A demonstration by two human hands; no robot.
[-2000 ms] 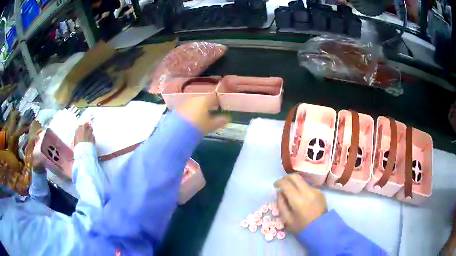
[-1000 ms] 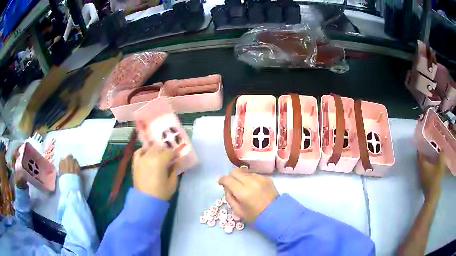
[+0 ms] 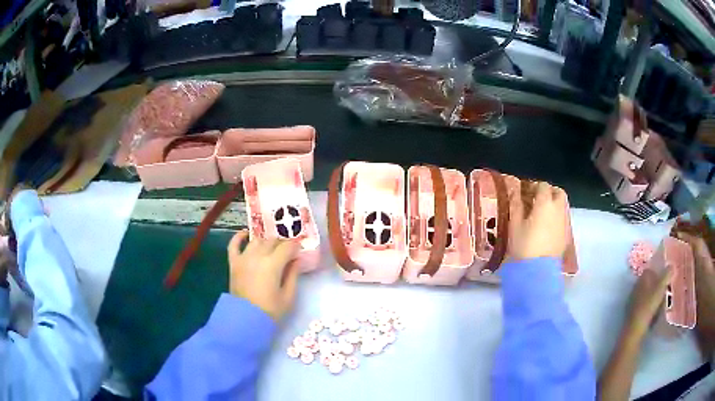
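My left hand [image 3: 265,274] holds the near end of a pink housing [image 3: 274,184], with its round grille showing and a brown strap [image 3: 205,233] hanging loose to its left. Right of it, several pink housings stand in a row [image 3: 382,182], with brown straps [image 3: 440,210] across or beside them. My right hand [image 3: 539,225] is over the rightmost housing [image 3: 571,239] and hides most of it; its grip cannot be told. Small pink strap buttons [image 3: 345,338] lie spread on the white mat in front of the row.
Two pink housings [image 3: 266,141] stand behind on the green belt. A bag of pink parts [image 3: 174,106] is back left, a bag of straps [image 3: 423,90] back centre. Neighbouring workers' arms [image 3: 51,274] show on both sides. Stacked pink units [image 3: 636,157] stand far right.
My left hand has set the tilted housing beside the row. My right hand has moved from the buttons to the rightmost housing. The buttons are spread wider.
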